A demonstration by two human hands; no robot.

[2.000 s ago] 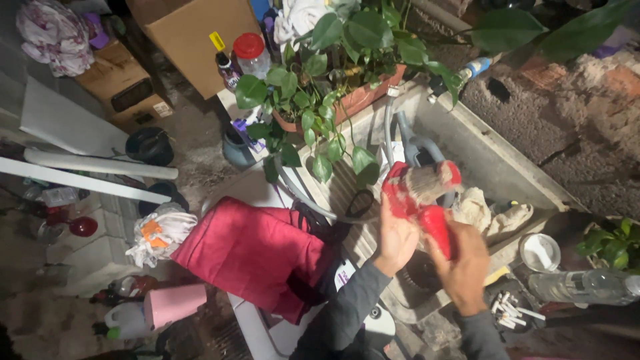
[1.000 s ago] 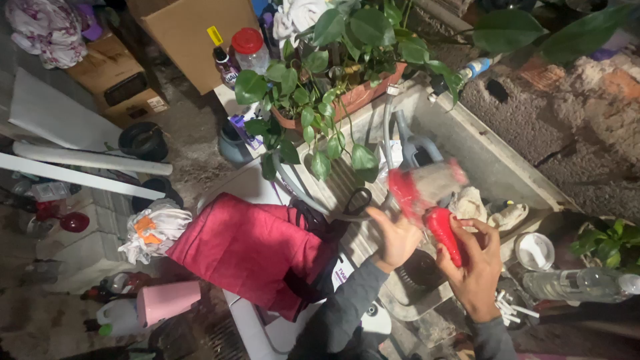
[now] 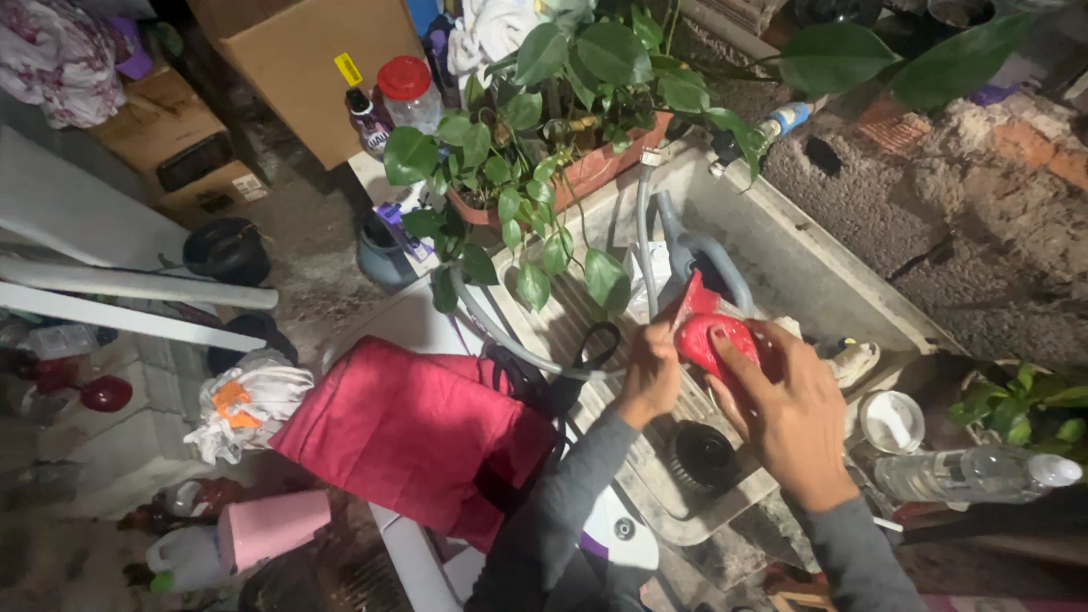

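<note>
Over the ribbed washboard (image 3: 565, 314) of a stone laundry sink, my left hand (image 3: 653, 374) grips a red item (image 3: 699, 297), partly hidden, whose exact kind I cannot tell. My right hand (image 3: 786, 408) is closed around a red scrubbing brush (image 3: 718, 340) and presses it against that item. A round black brush (image 3: 701, 455) lies on the washboard below my hands. Behind them, a grey watering can (image 3: 710, 255) stands in the basin beside a grey hose (image 3: 646, 238).
Red fabric (image 3: 425, 425) lies over a white appliance at the left. A potted plant (image 3: 578, 170) overhangs the sink. At the right are a clear plastic bottle (image 3: 960, 474), a white tub (image 3: 891, 421) and a crumpled cloth (image 3: 854, 365).
My right hand has moved up with the red brush onto the red item, which was apart from the brush a second ago.
</note>
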